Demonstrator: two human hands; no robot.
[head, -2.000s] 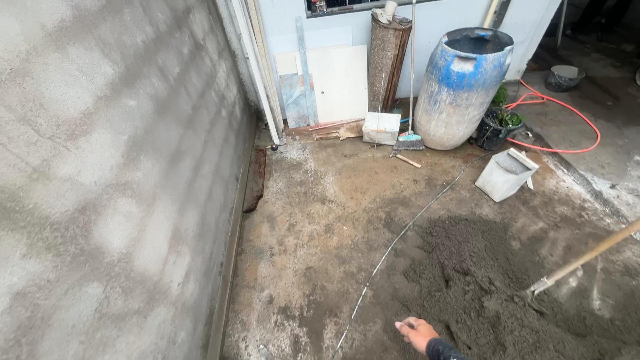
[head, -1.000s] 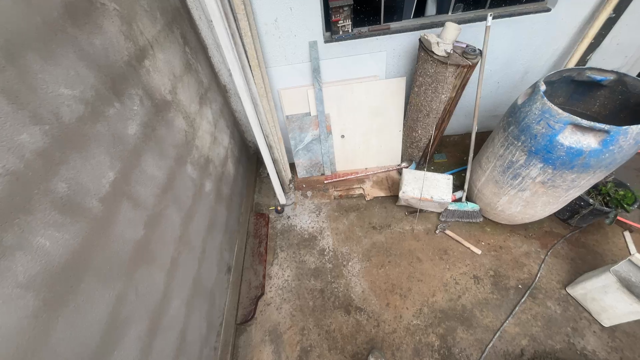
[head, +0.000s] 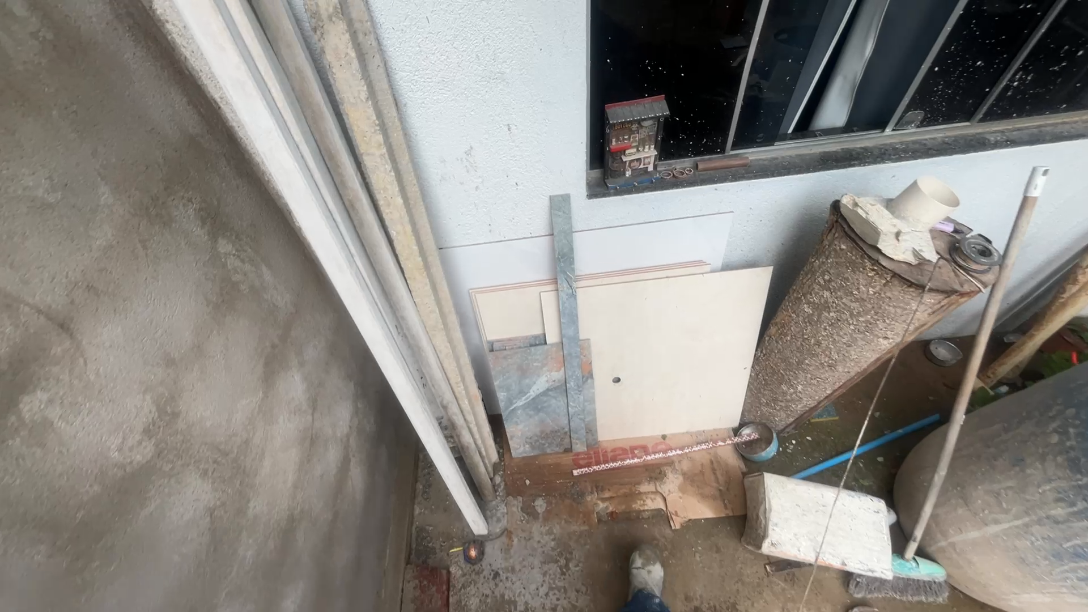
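Neither my left hand nor my right hand shows in the head view now, so what they hold cannot be seen. One of my shoes (head: 646, 571) stands on the wet concrete floor at the bottom middle. Ahead of it, cream tile panels (head: 671, 357) lean on the light wall, with a narrow grey stone strip (head: 564, 314) upright against them and a grey marbled tile (head: 529, 399) behind the strip. Long white and stained boards (head: 340, 255) lean in the corner at the left. A small round object, perhaps a tape measure (head: 473, 552), lies by their foot.
A grey plastered wall (head: 187, 340) runs along the left. To the right are a rough cylindrical column (head: 816, 331), a white block-like container (head: 820, 523), a broom (head: 969, 382) and a large barrel (head: 1011, 493). Flattened cardboard (head: 697, 480) covers floor by the panels. A thin string crosses before the container.
The view has moved forward toward the corner and window. A hand seen at the bottom two seconds ago is out of view, as are the wet mortar heap and the wooden-handled tool. A shoe now shows.
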